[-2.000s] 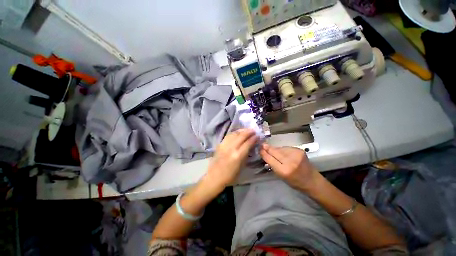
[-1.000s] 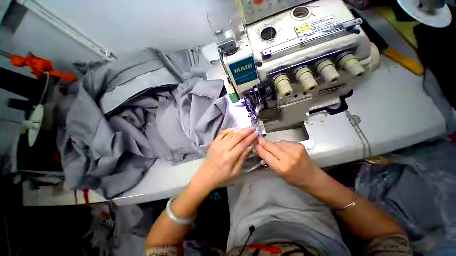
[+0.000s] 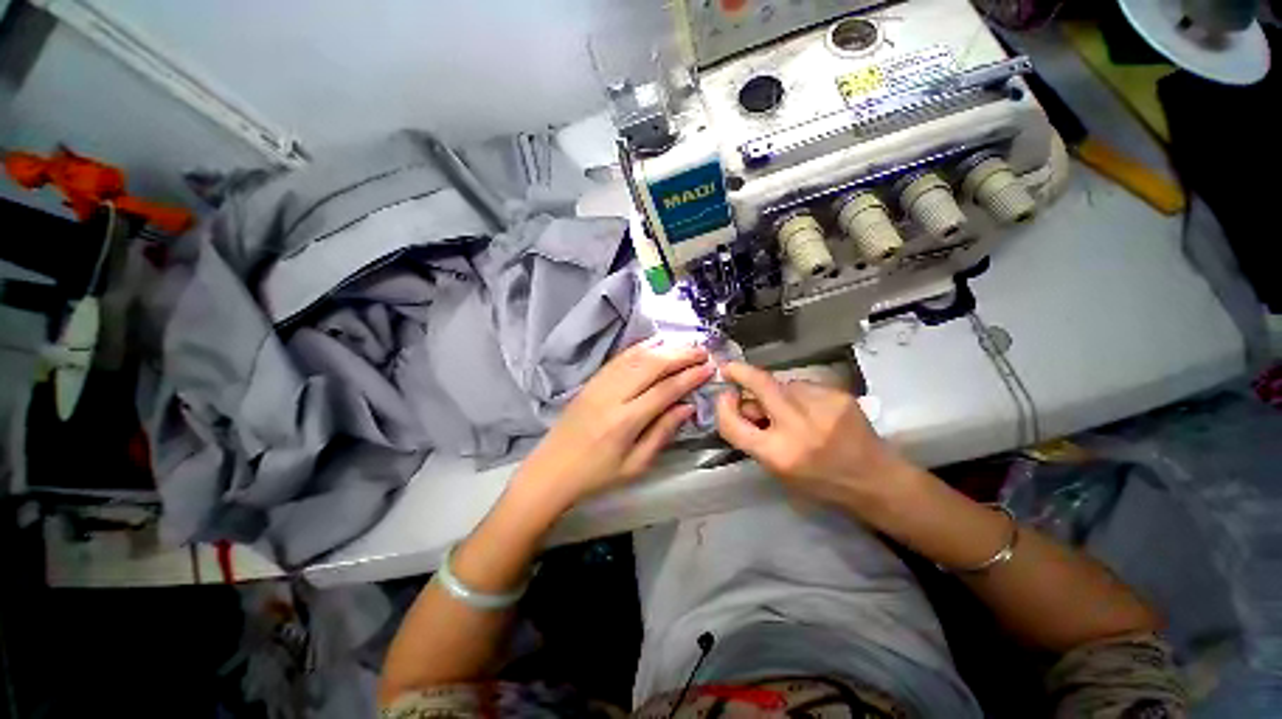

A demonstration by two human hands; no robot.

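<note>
The grey garment (image 3: 492, 351) lies in a crumpled heap left of the overlock machine (image 3: 858, 155), its edge running to the lit presser foot and needle area (image 3: 714, 298). My left hand (image 3: 619, 414) lies on the cloth with its fingertips just in front of the needle area, holding the cloth edge. My right hand (image 3: 801, 433) pinches the cloth edge between thumb and forefinger, beside my left fingertips. Whether the right hand also holds snips is hidden.
A yellow-handled tool (image 3: 1129, 174) lies right of the machine. A thin cord (image 3: 1007, 368) hangs over the table (image 3: 1125, 337). An orange cloth tie (image 3: 92, 186) is at far left. A clear plastic bag (image 3: 1125, 534) is below the table at right.
My hands stay close together at the needle area. My right fingers are more bent than before. The view has shifted, so the machine and heap appear further left than at first.
</note>
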